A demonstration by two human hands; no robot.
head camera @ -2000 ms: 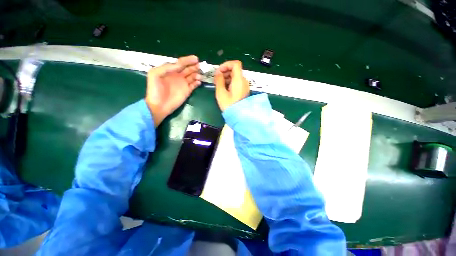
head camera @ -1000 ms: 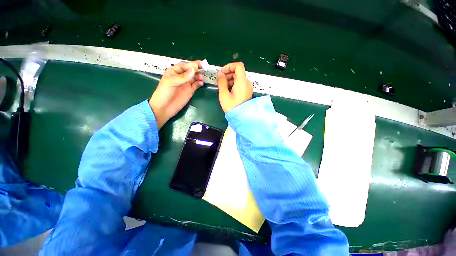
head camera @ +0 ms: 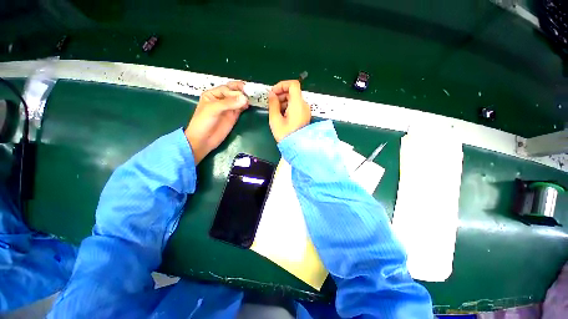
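Observation:
My left hand (head camera: 217, 117) is bare and raised near the white rail, its thumb and fingertips pinched together. Whatever lies between them is too small to make out. My right hand (head camera: 289, 109) is beside it on the right, fingers curled and thumb near the index finger; I cannot tell if it holds anything. A narrow gap with the speckled white rail (head camera: 355, 112) behind separates the hands. Paper sheets (head camera: 289, 230) with a yellowish edge lie under my right forearm, with thin silvery tweezers (head camera: 372, 156) on them.
A black smartphone (head camera: 243, 200) lies left of the papers. A long white sheet (head camera: 428, 205) and a wire spool (head camera: 540, 202) are at right. Small black units (head camera: 361, 80) sit on the green conveyor belt (head camera: 249, 37). A clear plastic bag (head camera: 41, 92) is at far left.
The white piece seen at my left fingertips no longer shows. My left fingers have closed from their opened pose. The black units on the belt have shifted right.

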